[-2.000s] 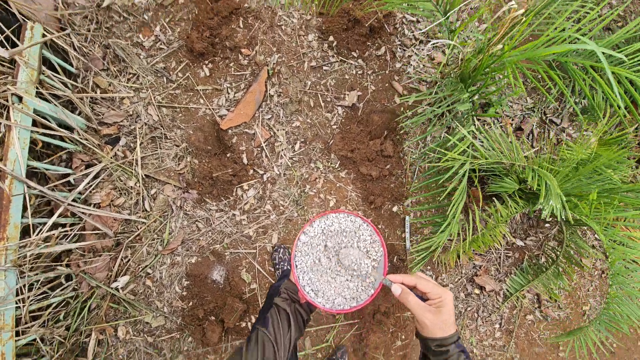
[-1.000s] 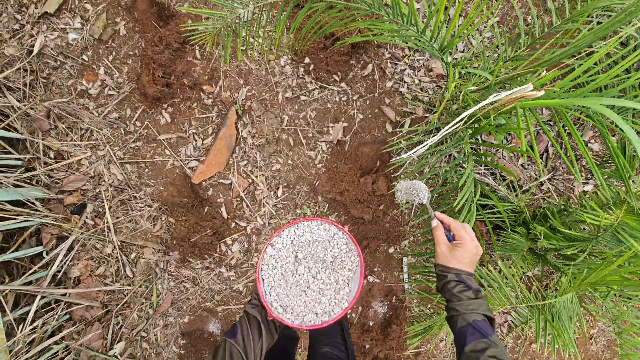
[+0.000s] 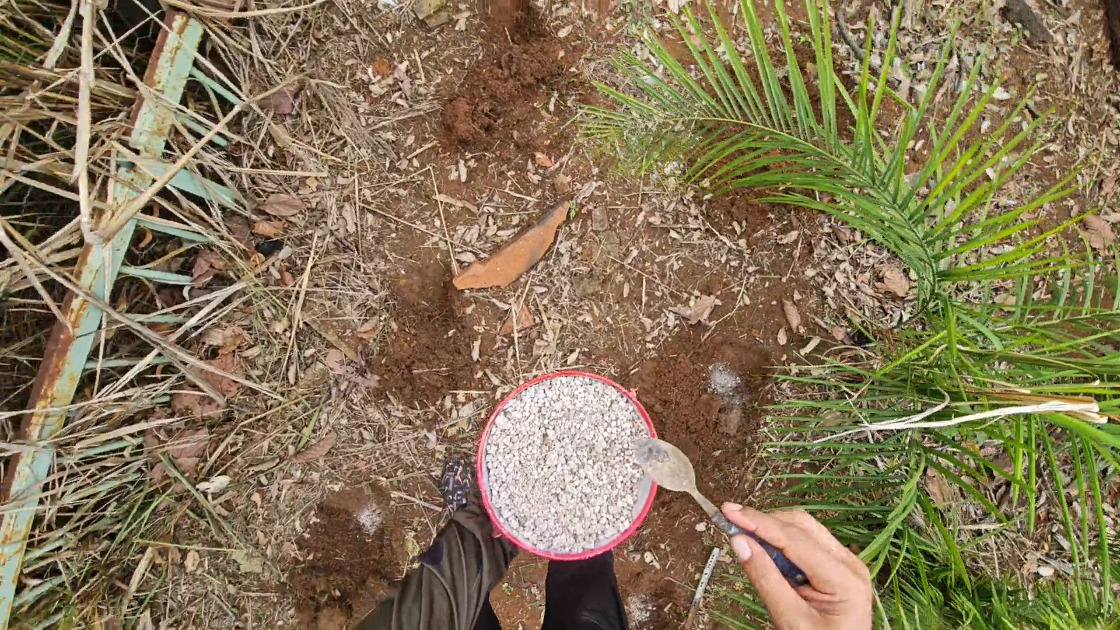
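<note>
A round red-rimmed tub [image 3: 647, 503] filled with pale grey-white granules [image 3: 564, 464] is at the lower middle, above my legs. My right hand [image 3: 809, 569] grips the dark handle of a metal spoon [image 3: 669, 465], whose bowl, with only some residue on it, is over the tub's right edge. My left hand is hidden; a dark sleeve [image 3: 459, 564] reaches to the tub's lower left side. A small patch of white granules [image 3: 724, 381] lies on the dug red soil [image 3: 687, 407] right of the tub, and another pale patch [image 3: 368, 518] is on the soil at lower left.
Green palm fronds [image 3: 919, 219] spread over the right side. A rusty, pale green metal frame [image 3: 96, 271] with dry grass over it stands at the left. An orange-brown shard [image 3: 514, 254] lies on leaf-littered ground. More loosened soil [image 3: 503, 87] shows at the top.
The spoon, heaped with granules out to the right one second ago, is back at the tub without its heap. A white patch now shows on the soil right of the tub.
</note>
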